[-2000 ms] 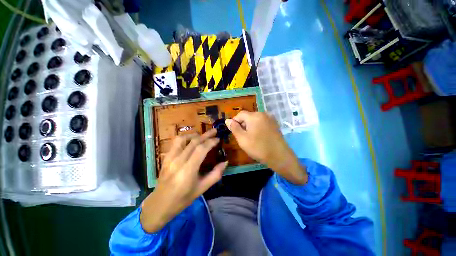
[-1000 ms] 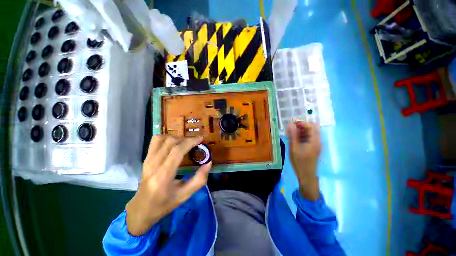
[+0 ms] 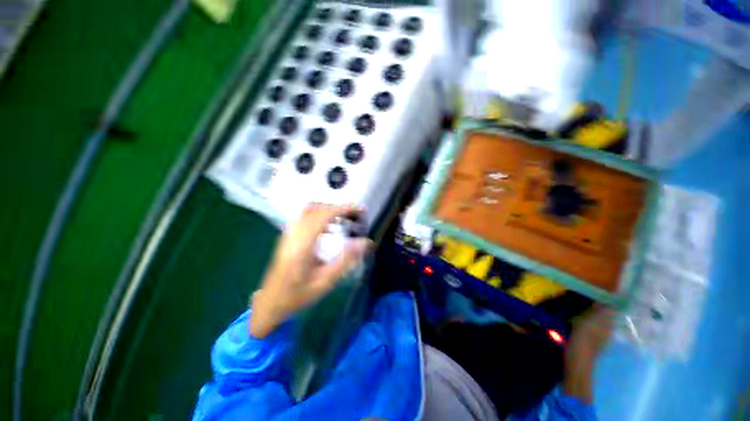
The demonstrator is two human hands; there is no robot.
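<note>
The picture is blurred. My left hand (image 3: pixel 308 259) is at the near end of the white left parts tray (image 3: pixel 263 177), thumb and fingers around a round black part (image 3: pixel 352 224), mostly hidden by the fingers. Rows of black discs sit in the tray. The orange-brown fixture plate (image 3: pixel 493 215) in its green frame lies to the right, with the dark nest (image 3: pixel 567 199) on its right half and small silvery pieces (image 3: pixel 495 187) on its left half. My right hand (image 3: pixel 590 337) is below the plate's near right corner, beside a red-lit button (image 3: pixel 556 336); its fingers are unclear.
Yellow-black striped cover (image 3: pixel 534 288) shows around the plate. White-wrapped machine head (image 3: pixel 534 62) is behind it. The clear right tray (image 3: pixel 678 279) is right of the plate. The dark blue front edge (image 3: pixel 485 298) runs before me. Green floor and curved rails lie left.
The view has swung left. My left hand has moved from the plate to the left tray with the round part. My right hand has come from the right tray to the front edge.
</note>
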